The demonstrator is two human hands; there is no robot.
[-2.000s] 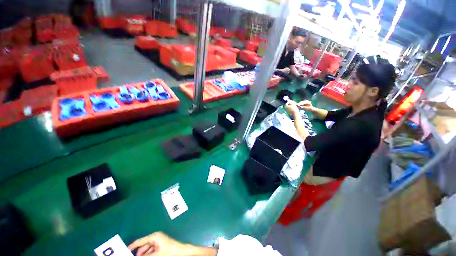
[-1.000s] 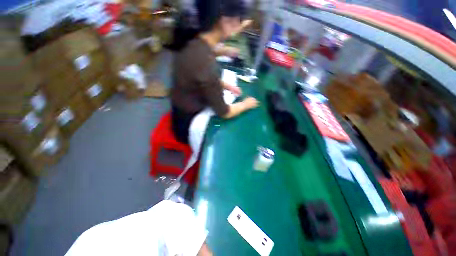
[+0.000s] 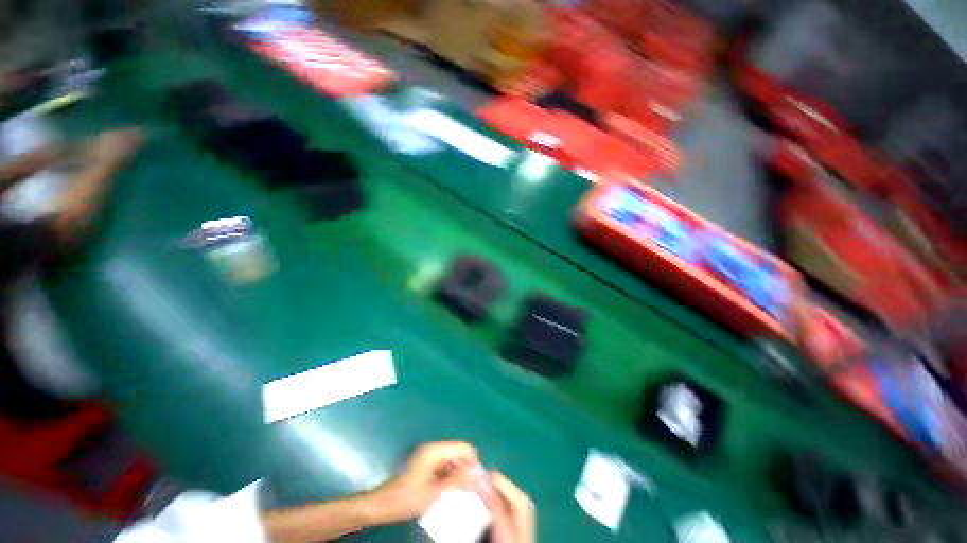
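Observation:
My left hand [image 3: 440, 474] reaches in from the lower left in a white sleeve. My right hand [image 3: 513, 513] is beside it, cut off by the bottom edge. The fingers of both hands are close together on a small white folded leaflet [image 3: 456, 518]. A long white leaflet strip [image 3: 329, 386] lies flat on the green belt, left of and beyond my hands. Another white paper piece [image 3: 603, 489] lies to the right. The picture is blurred, so finger details are unclear.
An open black box [image 3: 684, 415] with white paper, a black lid [image 3: 545, 333] and a black block [image 3: 471, 287] stand beyond my hands. A dispenser bottle [image 3: 242, 252] stands left. A red tray [image 3: 689, 252] lies on the far ledge. Another person's arm [image 3: 93, 182] is at far left.
The view swung left, then partly back right. Both my hands are now in view together at a folded white leaflet; one second ago mainly a white sleeve and a little hand showed.

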